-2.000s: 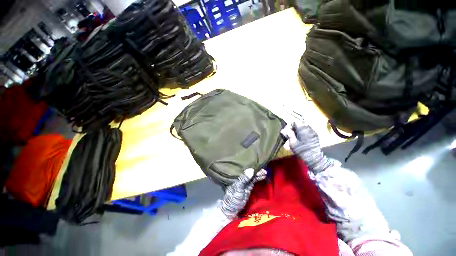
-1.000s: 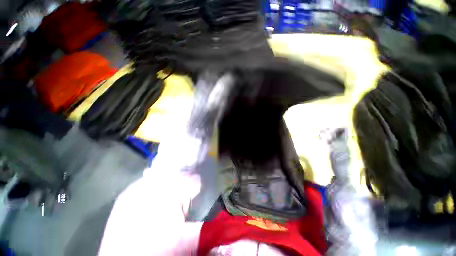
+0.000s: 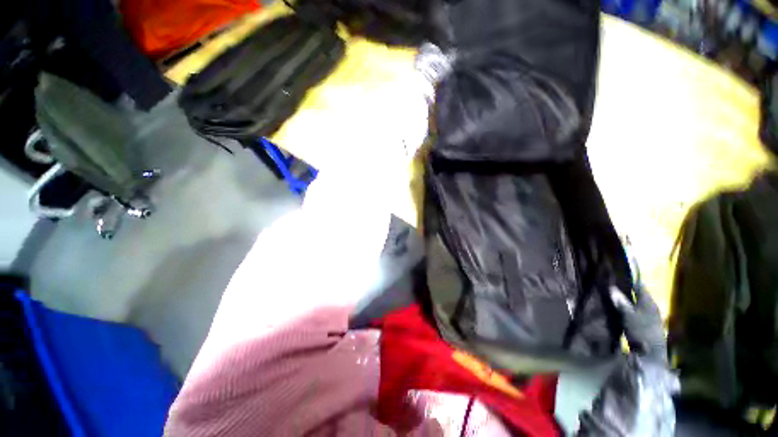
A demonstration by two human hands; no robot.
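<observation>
The backpack (image 3: 512, 230) lies open in front of me, from the table to my red apron. Its black shiny lining and inner pockets show, and its opened panel extends away from me. My gloved left hand (image 3: 433, 65) is at the left edge of the opened panel, small, overexposed and partly hidden, and appears to hold it. My gloved right hand (image 3: 633, 320) is at the lower right edge of the bag and appears to grip it; its fingers are blurred.
The yellow table (image 3: 674, 128) extends right and left of the bag. A dark backpack (image 3: 260, 72) lies on its left end, near an orange bundle (image 3: 183, 21). More olive backpacks (image 3: 725, 290) are at right. A green seat-like object (image 3: 85, 132) and blue object (image 3: 102, 363) are at left.
The backpack was closed, front panel up; it is now open with its lining showing. My left hand has moved far forward along the panel, and my right hand is now at the bag's right edge.
</observation>
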